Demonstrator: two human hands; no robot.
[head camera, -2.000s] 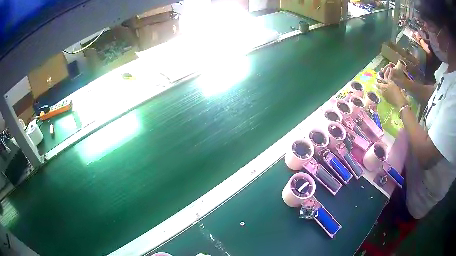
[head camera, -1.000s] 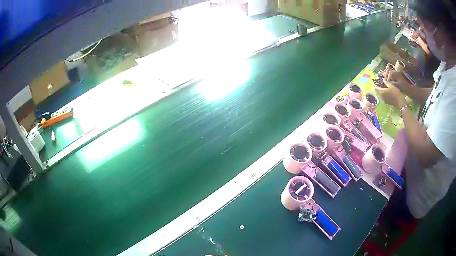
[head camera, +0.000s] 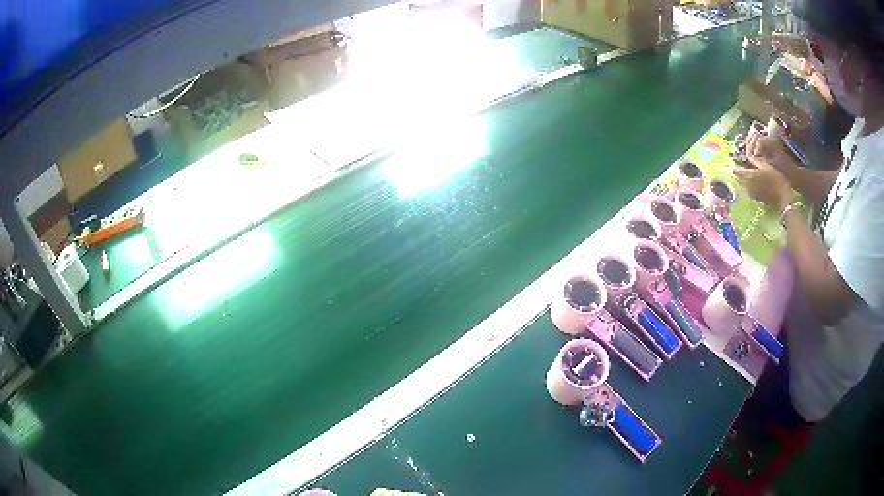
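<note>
A part-assembled pink fan unit (head camera: 579, 372) lies nearest on the dark green bench top, its round head up left, a silvery cluster at its neck and a blue battery cell (head camera: 634, 430) in its open handle. A pale strip shows inside its head. Several similar units (head camera: 580, 302) lie in rows behind it, with blue or dark grey in the handles. A pink rim (head camera: 318, 492) is cut off by the bottom edge. Beside it, a tan sliver (head camera: 397, 492) may be part of my right hand; too little shows to tell its state. My left hand is not in view.
A wide green conveyor belt (head camera: 388, 281) runs beyond the pale edge rail (head camera: 383, 417). At the right a seated person (head camera: 843, 223) holds a small part over a yellow-green mat (head camera: 761, 218). A pale shelf (head camera: 194, 63) crosses the upper left. Tiny white specks lie on the bench.
The pink rim and tan sliver at the bottom edge show again, after only a smaller patch one second ago. The neighbour's hands have shifted slightly. The fan units have stayed in place.
</note>
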